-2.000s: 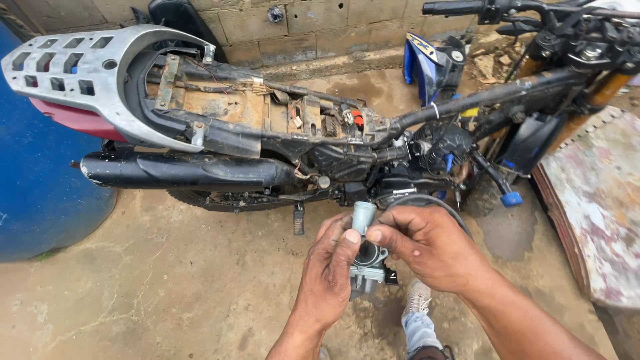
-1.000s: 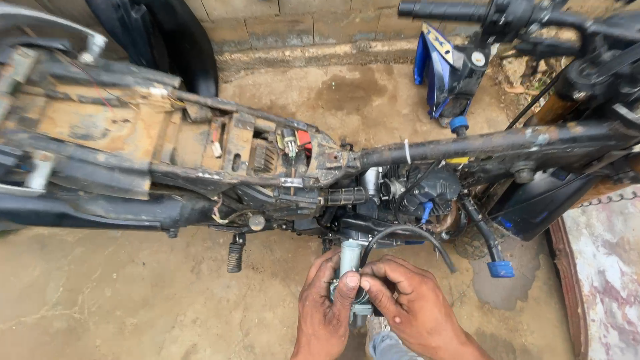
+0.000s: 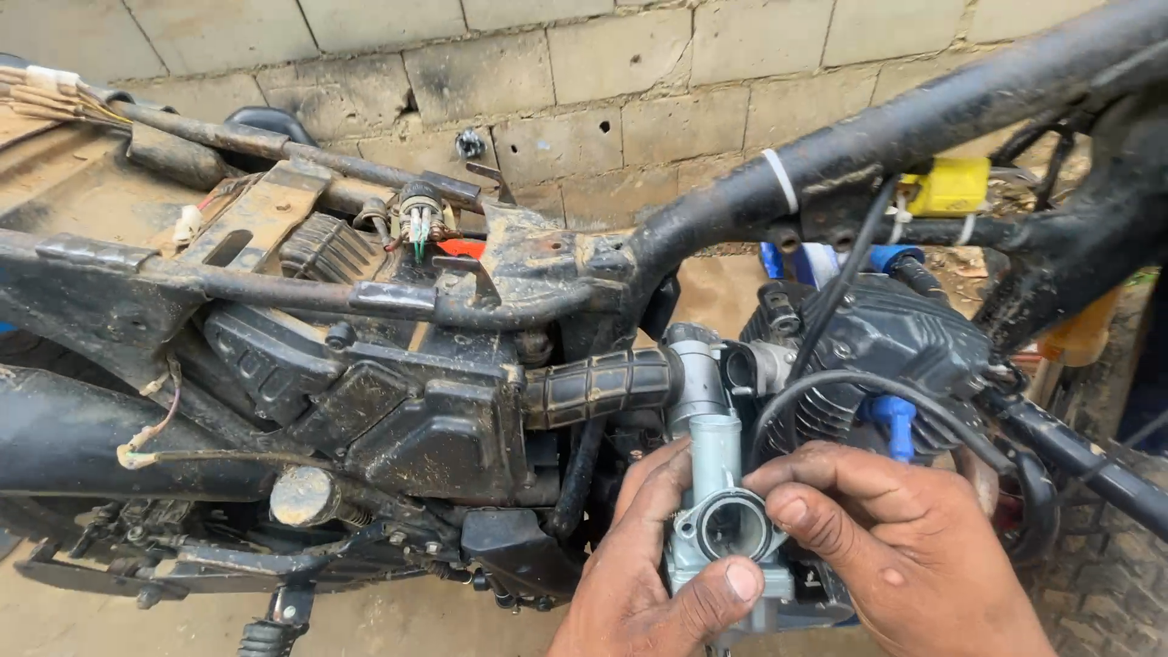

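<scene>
A grey metal carburetor (image 3: 716,456) is between my hands at the lower middle, its slide tube up and its round bore towards me. My left hand (image 3: 657,566) grips its body from the left, the thumb below the bore. My right hand (image 3: 876,538) touches its right side with thumb and index finger near the bore rim. Just behind it, another grey metal carburetor-like part (image 3: 698,370) sits at the end of the ribbed black rubber intake boot (image 3: 607,388) on the motorcycle. Right of that is the finned black engine cylinder (image 3: 867,356).
The stripped motorcycle frame (image 3: 712,219) spans the view before a block wall (image 3: 620,82). A black hose (image 3: 849,379) loops close above my right hand. A blue spark plug cap (image 3: 894,420) is at the engine. An exposed wire connector (image 3: 424,214) and a black airbox (image 3: 429,438) lie left.
The view has moved much nearer to the motorcycle's engine and intake boot. Both hands have stayed at the carburetor, now just in front of the boot.
</scene>
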